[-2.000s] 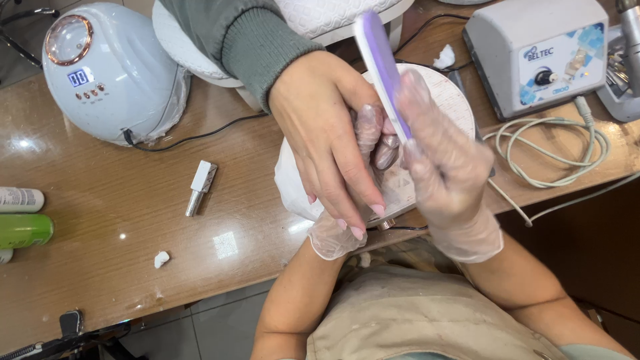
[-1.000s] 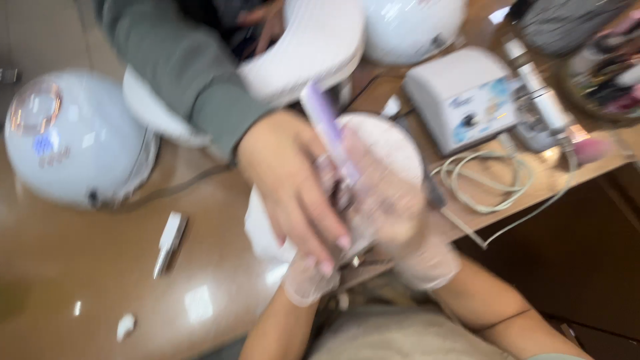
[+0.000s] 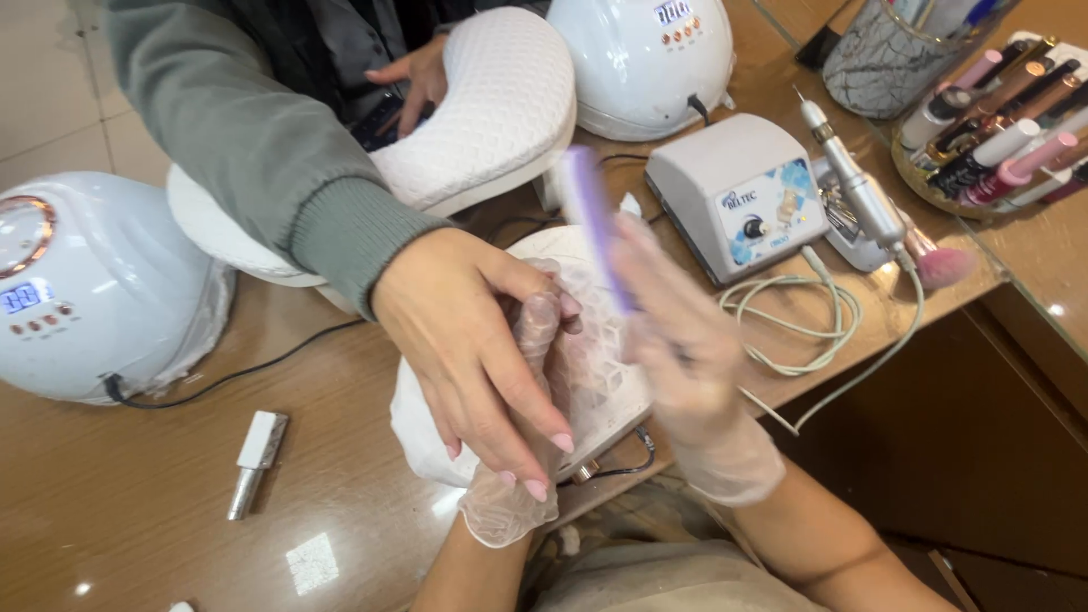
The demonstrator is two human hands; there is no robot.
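Note:
My right hand (image 3: 680, 340), in a clear glove, grips a purple and white nail file (image 3: 595, 225), blurred and held upright beside the client's thumb. My left hand (image 3: 535, 365), gloved too, lies mostly under the client's hand (image 3: 467, 340) and holds it by the thumb and fingers. The client's pink-nailed fingers point down toward my left wrist. Beneath our hands is a round white dust collector (image 3: 616, 365) with a honeycomb-patterned grille, a white cloth or bag at its left side.
Nail lamps stand at the left (image 3: 102, 289) and top (image 3: 642, 68). A white padded armrest (image 3: 501, 102) lies behind. Right are a drill control box (image 3: 739, 200), handpiece (image 3: 858, 183) with coiled cord, pink brush (image 3: 943, 265) and polish bottles (image 3: 994, 144). A small silver-white bottle (image 3: 257, 463) lies left.
The view has shifted, bringing in the second lamp and the polish bottles. My right hand still holds the file and my left hand still holds the client's hand.

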